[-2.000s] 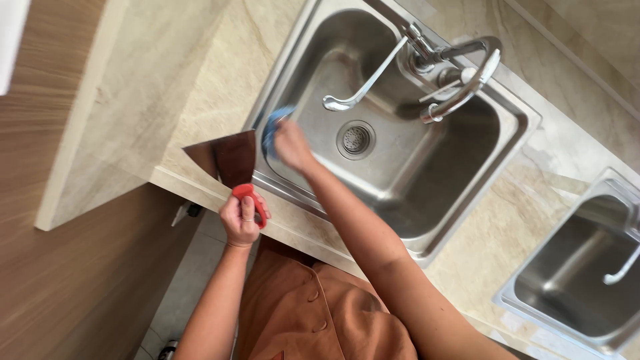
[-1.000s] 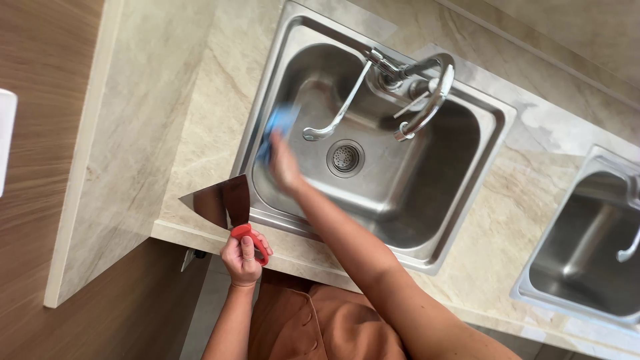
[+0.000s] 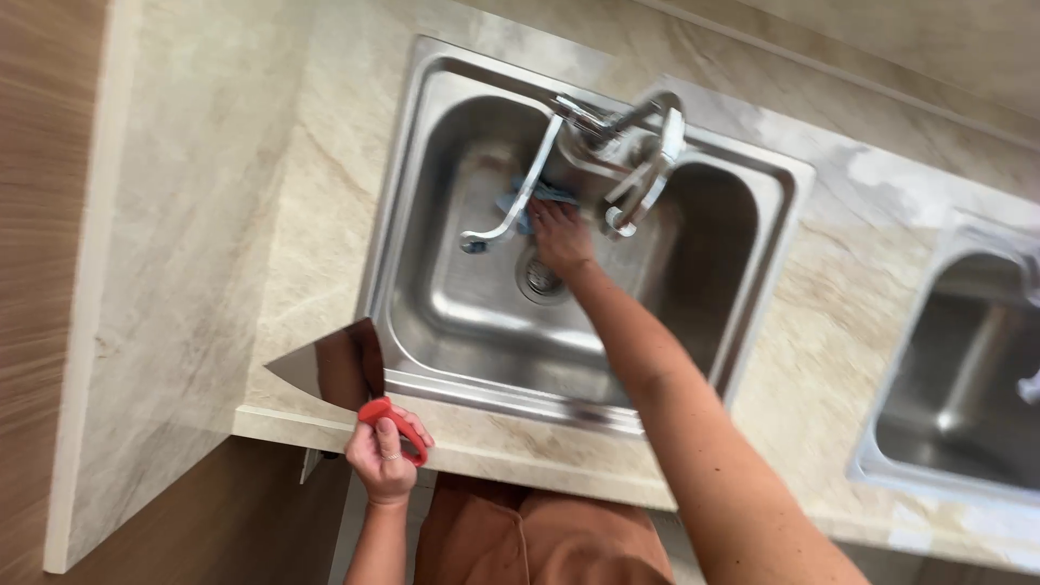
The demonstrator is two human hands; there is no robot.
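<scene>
My left hand (image 3: 388, 455) grips the red handle (image 3: 398, 429) of a wide tool with a flat, shiny triangular metal blade (image 3: 337, 366). The blade points up and left over the counter's front edge, beside the sink's near left corner. Inside the stainless steel sink (image 3: 479, 382), my right hand (image 3: 561, 240) presses a blue cloth (image 3: 548, 193) on the basin floor, just beyond the drain (image 3: 540, 276). Part of the cloth is hidden under my fingers and behind the long tap lever (image 3: 532, 183).
A chrome tap (image 3: 670, 150) arches over the basin's far side, close to my right hand. A second steel sink (image 3: 959, 382) lies to the right in the marble-patterned counter (image 3: 317, 203). An upright marble-patterned panel (image 3: 171, 268) stands at the left.
My right hand and the blue cloth have moved from the basin's left side to beyond the drain, near the tap. My left hand still holds the red-handled tool near the counter's front edge.
</scene>
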